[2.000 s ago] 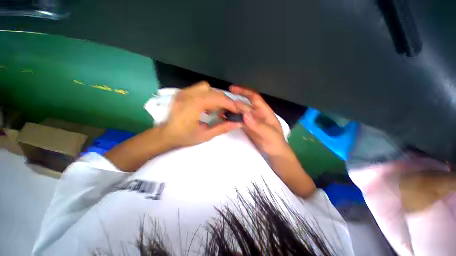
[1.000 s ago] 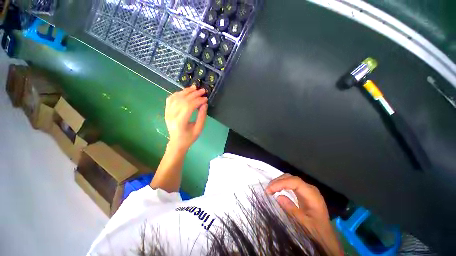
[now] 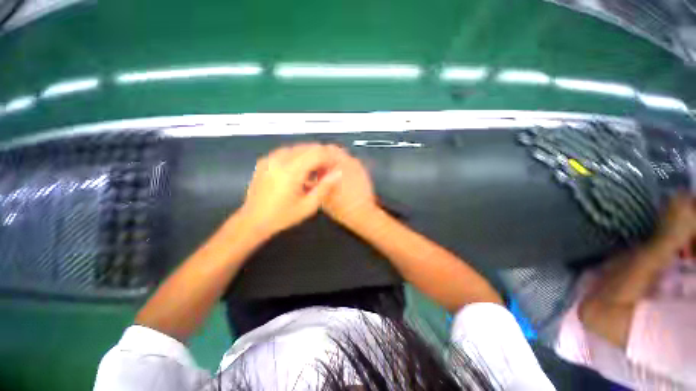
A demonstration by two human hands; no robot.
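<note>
My left hand [image 3: 286, 187] and my right hand [image 3: 351, 187] are together over the middle of the dark bench top [image 3: 458, 206], fingers curled and touching. Both are blurred. A small dark spot shows between the fingers; I cannot tell if it is a black part or a gap. The clear ribbed tray [image 3: 57, 221] lies at the left, with rows of dark round parts [image 3: 126, 218] along its right side.
A crowd of loose black parts [image 3: 603, 179] with a yellow piece [image 3: 580, 166] stands at the right. A thin silver stick [image 3: 388, 143] lies near the pale rail [image 3: 305, 122]. A coworker's arm [image 3: 633, 286] and pink clothing are at the lower right.
The view has swung up and levelled. My left hand has left the tray and my right hand has risen from my lap; they now meet over the bench. The mallet no longer shows clearly.
</note>
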